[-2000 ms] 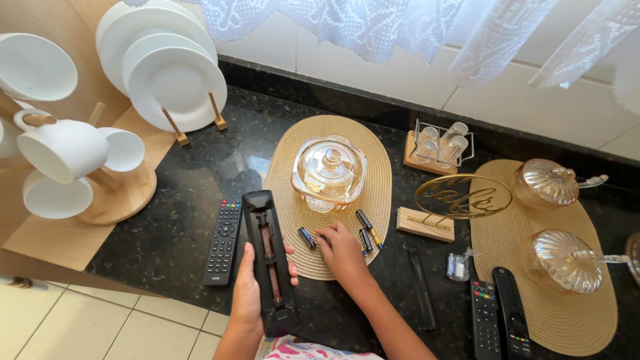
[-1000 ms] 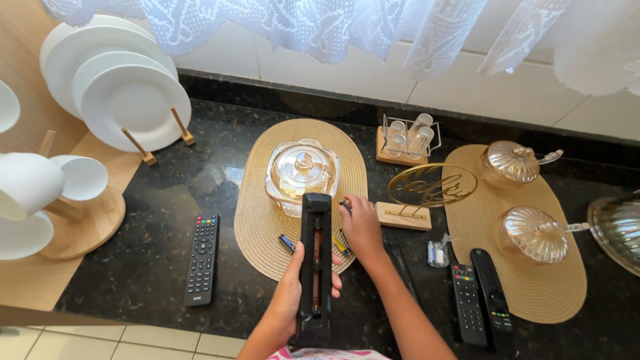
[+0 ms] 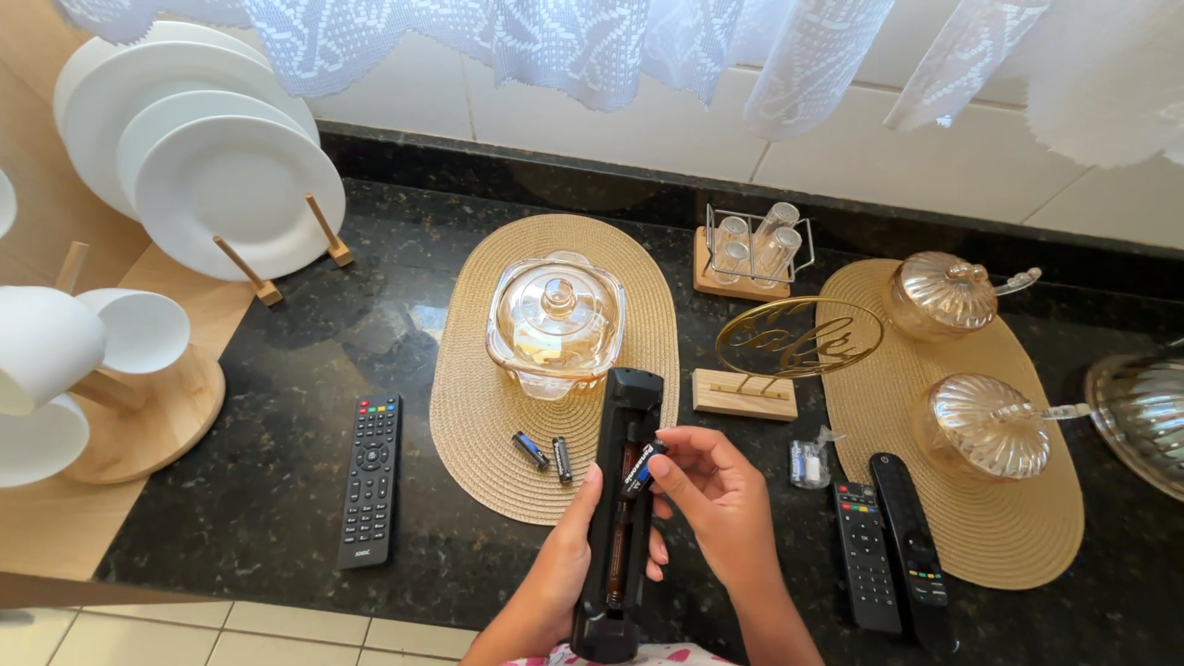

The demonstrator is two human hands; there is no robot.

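Observation:
My left hand (image 3: pixel 566 564) grips a long black device (image 3: pixel 622 527) with its slotted battery compartment facing up. Between the thumb and fingers of my right hand (image 3: pixel 717 495) is a Panasonic battery (image 3: pixel 640 470), tilted over the upper part of that compartment. Reddish-brown cells or linings show inside the slot; which of the two I cannot tell. Two loose batteries, one blue and black (image 3: pixel 530 450) and one dark (image 3: pixel 562 460), lie on the oval woven placemat (image 3: pixel 472 370), left of the device. Behind them stands a lidded amber glass dish (image 3: pixel 555 324).
A remote control (image 3: pixel 370 481) lies at left, two more (image 3: pixel 865 555) (image 3: pixel 911 550) at right beside a small plastic pack (image 3: pixel 810 462). Around them stand white plates (image 3: pixel 236 194), a mug stand (image 3: pixel 157 416), a wooden-based sign (image 3: pixel 745 395), a rack of glass vials (image 3: pixel 754 250) and lidded glass bowls (image 3: pixel 988 425).
My right hand has moved from the batteries on the placemat to the device and now holds a battery over its compartment. My left hand still holds the device.

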